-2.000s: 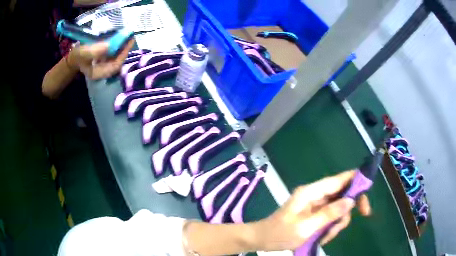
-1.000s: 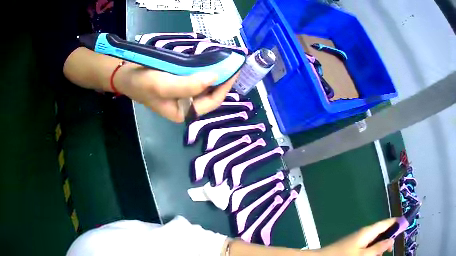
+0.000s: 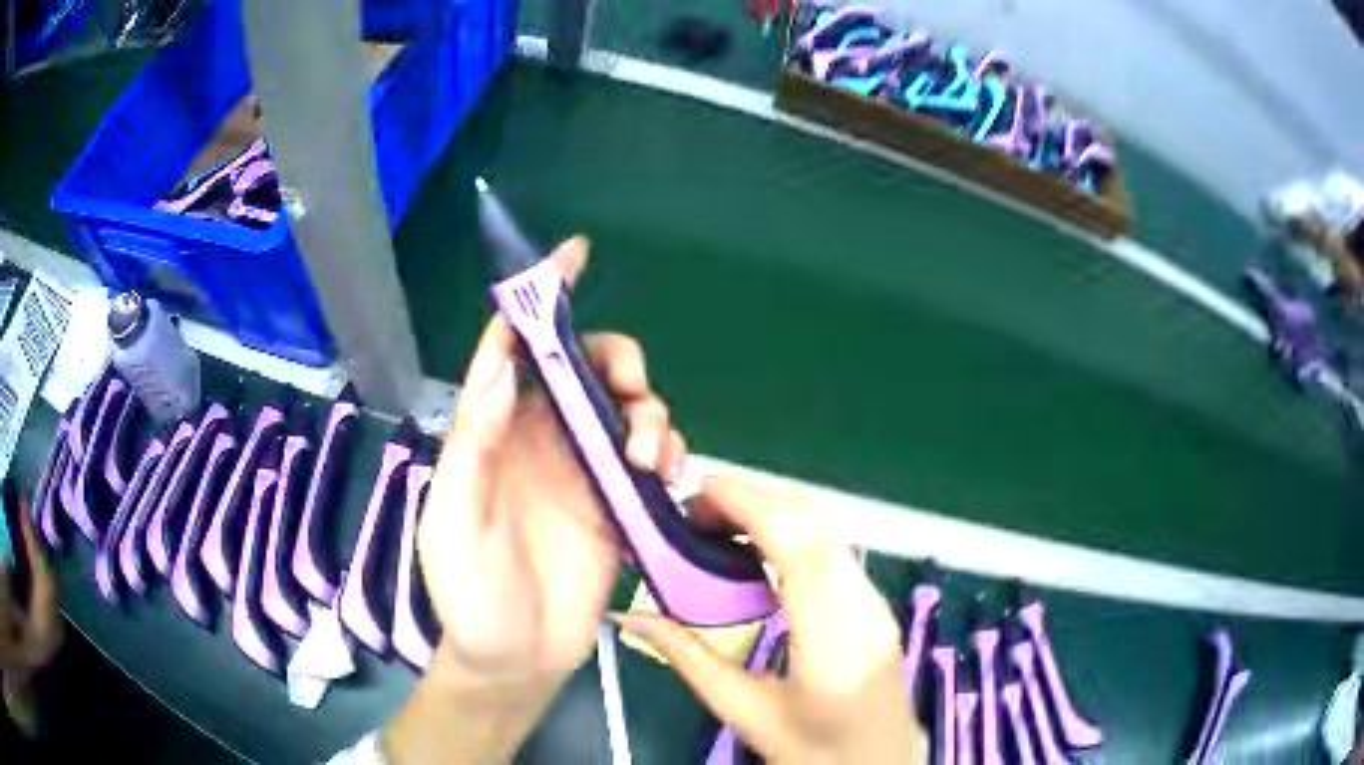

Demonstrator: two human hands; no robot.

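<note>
A pink-purple and black 3D printing pen (image 3: 621,486) is held up in front of me, its dark nozzle pointing up and left. My left hand (image 3: 516,523) holds it from behind, with fingers around its black side. My right hand (image 3: 823,635) grips the wide rear end between thumb and fingers. A small white bit shows by the right fingertips, and a pale yellow patch shows under the rear end; I cannot tell what they are. Similar pens (image 3: 255,523) lie in rows on the bench at left, and more pens (image 3: 987,695) lie at lower right.
A blue bin (image 3: 284,299) with pens stands behind a grey post (image 3: 337,209). A translucent bottle (image 3: 154,359) and printed sheets (image 3: 27,336) are at left. White crumpled tissue (image 3: 319,658) lies near the pens. A brown tray (image 3: 957,157) is across the green surface. Another person's hand (image 3: 27,605) shows at far left.
The view has turned right. The pink-purple pen has come from the far side to in front of me, and both my hands are on it. The turquoise pen in another person's hand is now mostly out of view.
</note>
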